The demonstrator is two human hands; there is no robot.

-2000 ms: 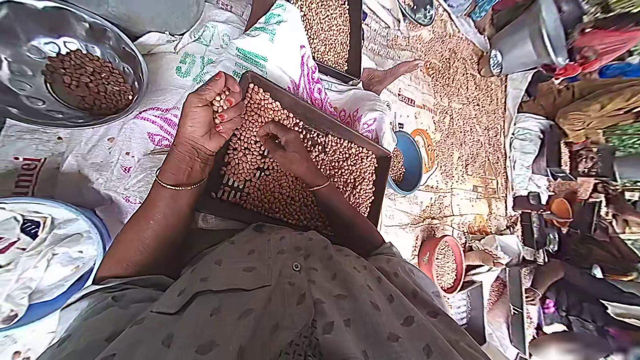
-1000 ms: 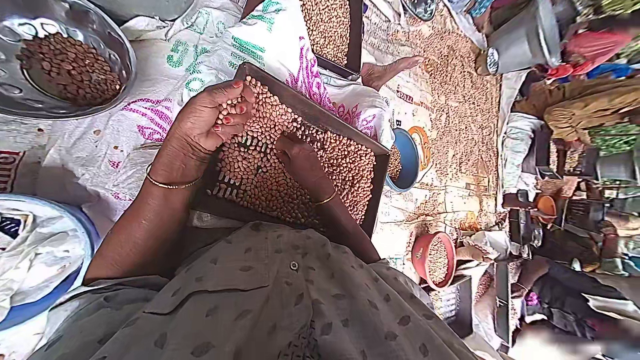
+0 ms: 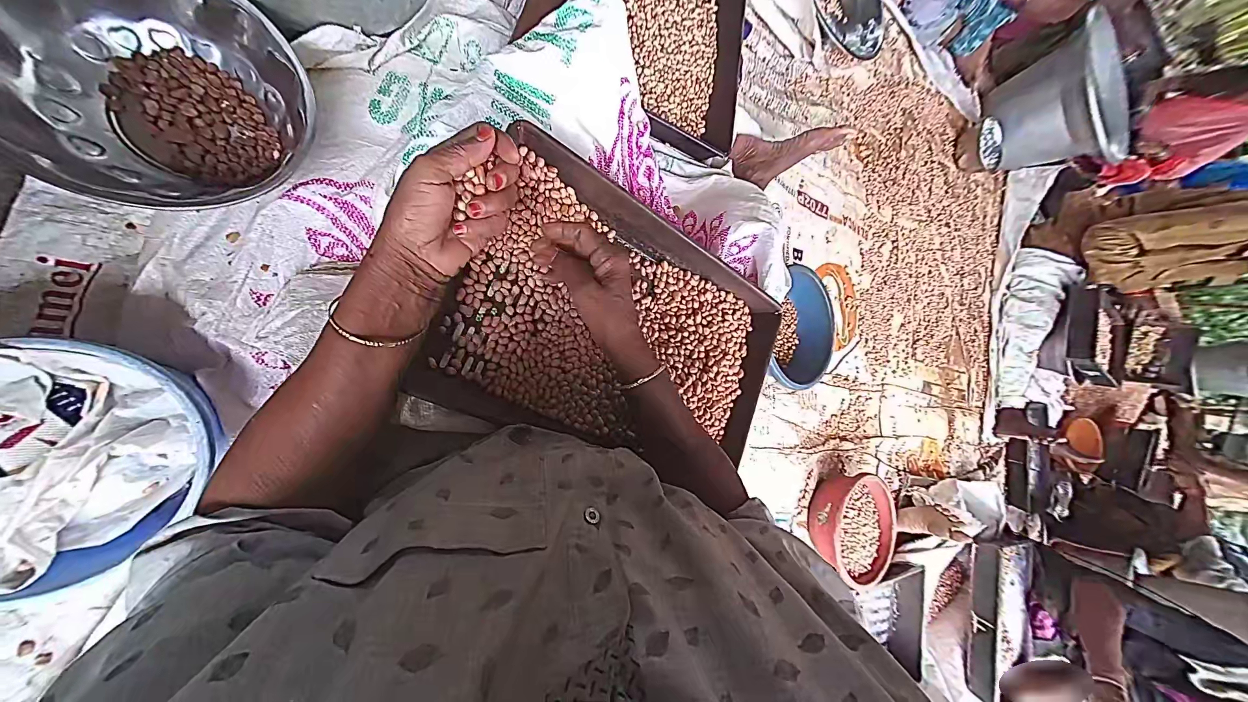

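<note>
A dark rectangular tray (image 3: 673,229) with a slotted bottom lies over my lap, spread with pale brown nuts or seeds (image 3: 546,341) that look like peanuts. My left hand (image 3: 453,200), with red nails and a bangle at the wrist, is curled around a small heap of them above the tray's left corner. Over the middle of the tray is my right hand (image 3: 590,278), its fingertips drawn together among the nuts; whether it pinches one is hidden. At the upper left, a steel bowl (image 3: 292,117) contains darker brown nuts (image 3: 195,117).
White printed sacks (image 3: 390,107) lie beneath and beyond the tray. Another filled tray (image 3: 726,78) and a person's bare foot (image 3: 785,154) are beyond it. To the right stand a blue bowl (image 3: 817,331), a red bowl (image 3: 824,512) and a metal bucket (image 3: 1053,97). A blue tub (image 3: 200,400) is at left.
My right hand has moved over the nuts toward my left hand since a second ago. My left hand stays curled around nuts by the tray's corner.
</note>
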